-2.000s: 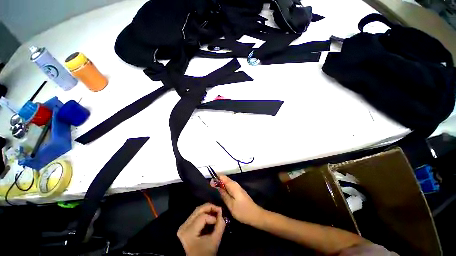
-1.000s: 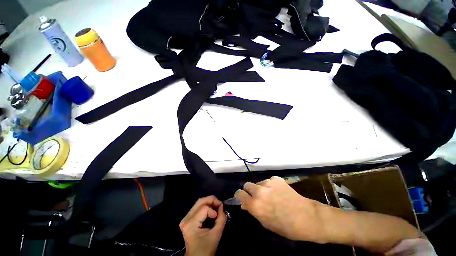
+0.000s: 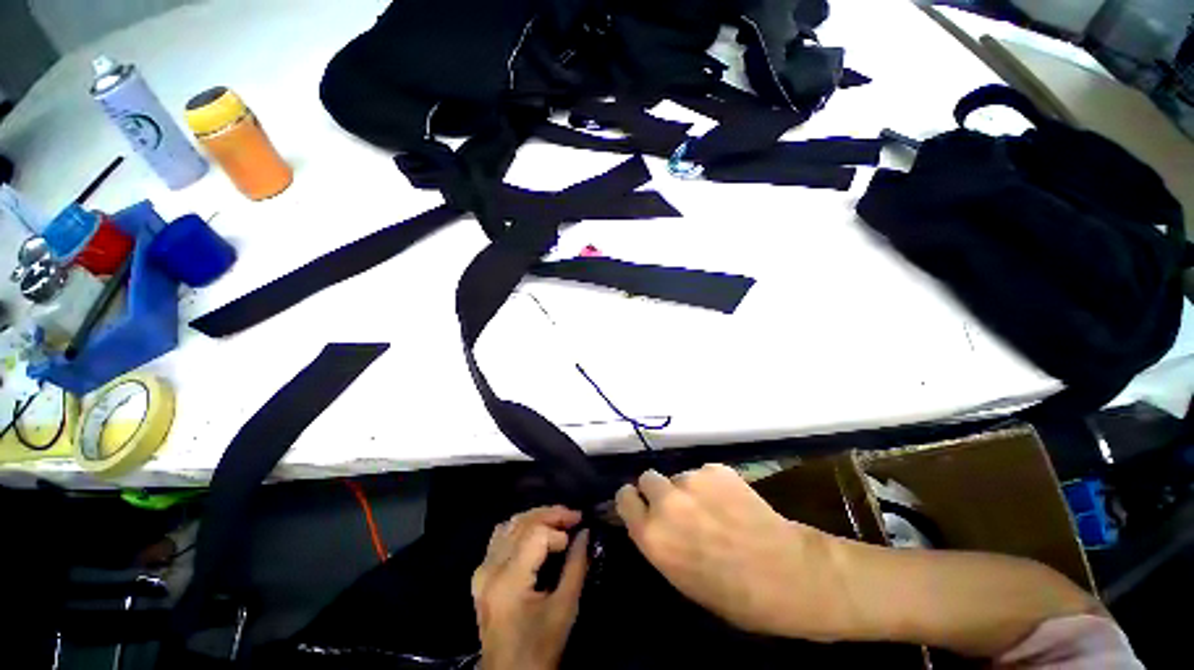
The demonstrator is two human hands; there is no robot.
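Note:
My left hand [image 3: 530,586] pinches black fabric at the end of a black strap [image 3: 528,425], at the lap below the table edge. My right hand [image 3: 707,534] is close beside it, fingers curled at the same spot, its back towards the camera. The snips are not clearly visible; a small grey glint shows between the hands. The strap runs up over the table edge to the black bag pile [image 3: 445,66]. A thin dark cord [image 3: 612,399] lies on the table above my right hand.
A finished black bag [image 3: 1034,236] lies at the right, an open cardboard box [image 3: 976,504] below it. At the left are a spray can [image 3: 151,124], orange bottle [image 3: 240,144], blue tray [image 3: 142,321] and masking tape [image 3: 125,423]. Another strap [image 3: 282,419] hangs over the edge.
Two seconds ago my right hand held snips with the blades pointing up at the table edge. It has since turned over and moved in beside my left hand. My left hand has stayed at the fabric.

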